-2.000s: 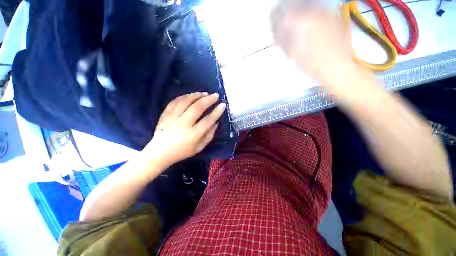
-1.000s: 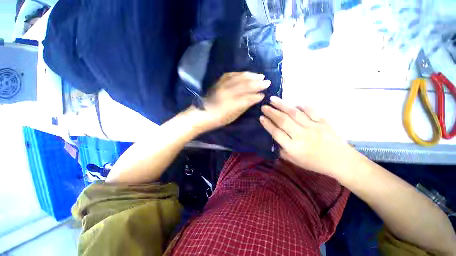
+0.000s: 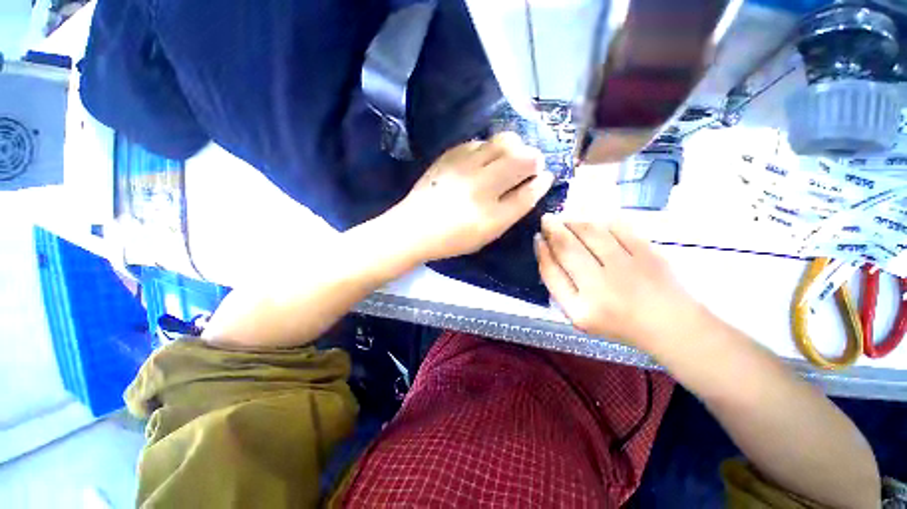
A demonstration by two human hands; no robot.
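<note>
The large dark navy cloth (image 3: 259,89) is heaped on the white machine table, left of the needle area. My left hand (image 3: 477,197) lies on the cloth close to the presser foot area, fingers bent and pressing down. My right hand (image 3: 602,270) lies at the cloth's right edge, just below and right of my left hand, with fingertips on the edge. Neither hand visibly grips the cloth. The sewing machine head (image 3: 636,70) looms above my fingertips. The needle is hard to make out. A grey strap-like piece (image 3: 395,75) lies on the cloth.
Scissors with yellow (image 3: 830,328) and red handles lie at right, partly under loose white printed labels (image 3: 825,194). A grey ribbed knob (image 3: 845,114) is at upper right. The ruler-marked table edge (image 3: 477,323) runs above the red checked apron (image 3: 477,427). Blue crates (image 3: 90,318) stand at left.
My right hand has come from near the scissors to the cloth edge beside my left hand. The cloth's front part has moved up off the apron. The machine head now looms in view.
</note>
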